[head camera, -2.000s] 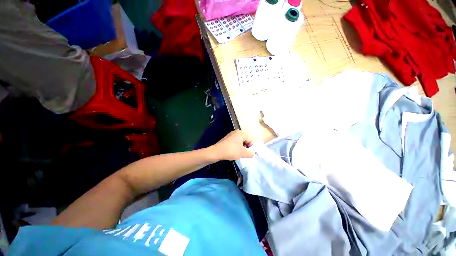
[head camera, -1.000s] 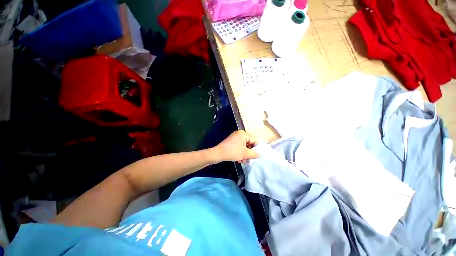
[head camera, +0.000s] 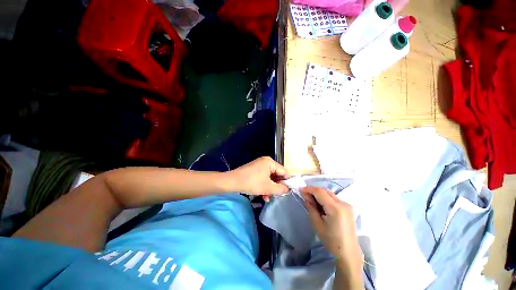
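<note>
A light grey-blue garment (head camera: 447, 224) with a bright white panel (head camera: 396, 243) lies heaped over the table's edge. My left hand (head camera: 257, 180) pinches the garment's edge at the table edge. My right hand (head camera: 334, 218) is close beside it, fingertips together at the same spot of cloth. A thin pale thread shows near the right fingers; a needle cannot be made out. What the right fingertips hold is too small to tell.
On the wooden table (head camera: 418, 90) are white thread cones (head camera: 376, 48) with dark green tops, a card with dots (head camera: 334, 88), another card (head camera: 319, 22) under a pink pack (head camera: 339, 5), and red garments (head camera: 481, 96). A red stool (head camera: 127, 39) stands on the floor.
My right hand has come into view and joined my left at the cloth edge. The view has turned, the blue bin has left the picture, and the garment's near edge has been shifted.
</note>
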